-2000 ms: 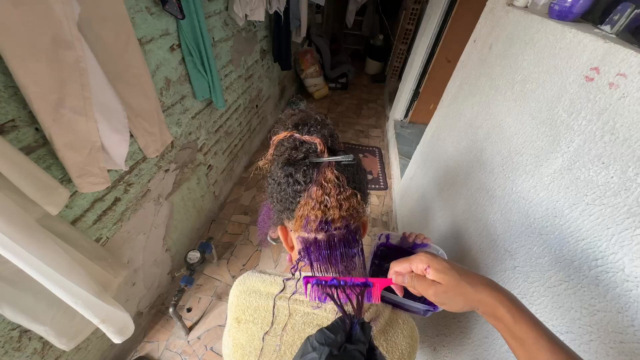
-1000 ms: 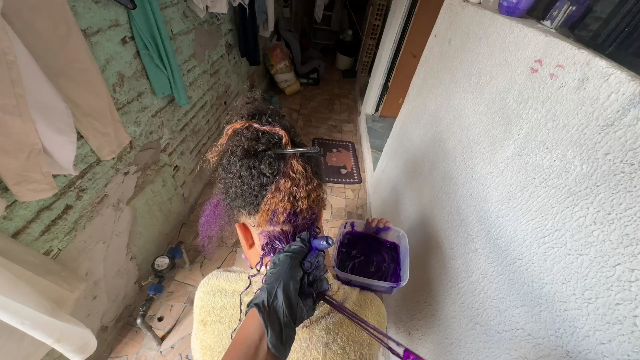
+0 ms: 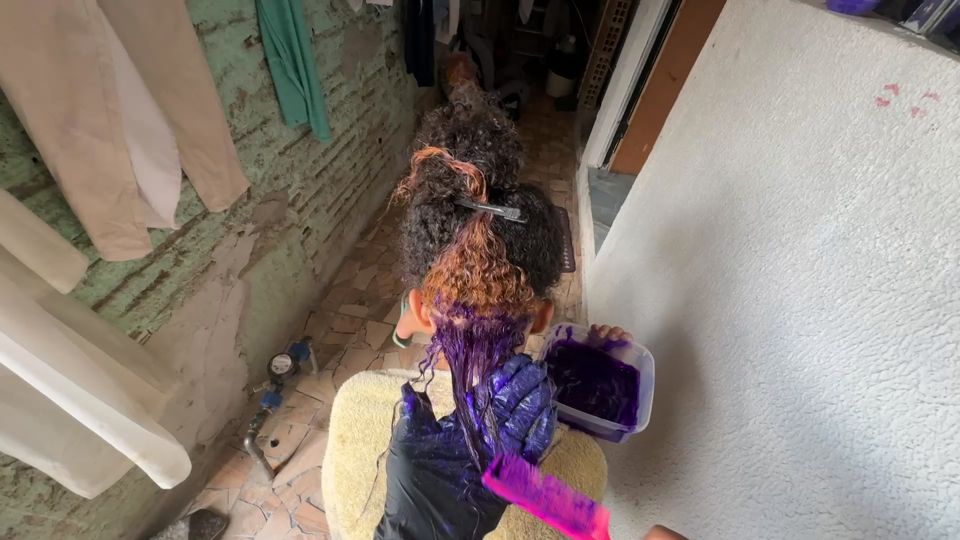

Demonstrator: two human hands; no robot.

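Note:
My left hand [image 3: 469, 442], in a black glove smeared purple, lies palm up with its fingers spread behind a seated person's neck. Purple-coated strands of hair [image 3: 480, 349] rest across its palm. A pink comb [image 3: 551, 496] with purple dye on it slants beside the palm, its teeth near the ends of the strands. Only a sliver of my right hand [image 3: 664, 533] shows at the bottom edge, by the comb's handle end; its grip is mostly out of frame. Above the purple part the hair is orange [image 3: 480, 270], and a hair clip [image 3: 491, 209] holds the dark hair up.
The seated person's hand [image 3: 611, 332] holds a plastic tub [image 3: 646, 390] of purple dye at the right. A yellow towel [image 3: 352, 442] covers the shoulders. A white textured wall [image 3: 787, 300] stands close on the right. At the left are hanging clothes [image 3: 172, 97] and a water meter [image 3: 281, 364].
My left hand has turned from gripping the hair, back up, to palm up under the strands. The pink comb has come back up to the hair from the bottom edge.

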